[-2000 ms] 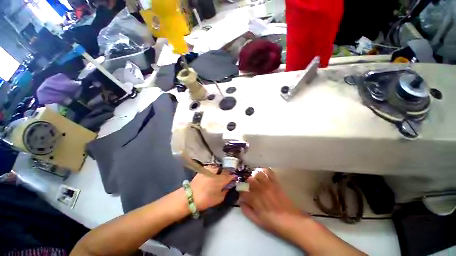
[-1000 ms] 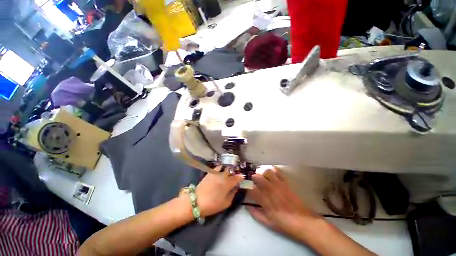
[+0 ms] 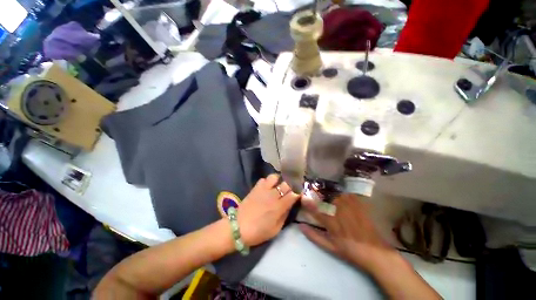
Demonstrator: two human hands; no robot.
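Observation:
A dark grey garment panel (image 3: 188,146) lies spread left of the needle area of the cream sewing machine (image 3: 435,140). A shield badge (image 3: 228,203) with a yellow border shows on it, partly behind my left wrist. My left hand (image 3: 267,211), with a ring and a bead bracelet, presses on the cloth's right part, fingertips close to the presser foot area (image 3: 320,196). My right hand (image 3: 347,228) lies flat beside the foot, its fingers partly behind the machine head and blurred. Whether it grips cloth is hidden.
Dark looped scissors (image 3: 423,231) lie under the arm, beside a dark pad (image 3: 498,272). A thread post (image 3: 307,41) stands on the head. Another cream machine (image 3: 59,105) stands at left. Red cloth (image 3: 441,26) hangs behind. A yellow edge (image 3: 200,285) shows below the table.
The view has shifted closer to the machine head and turned. The badge now shows beside my left wrist. Both hands remain at the needle area.

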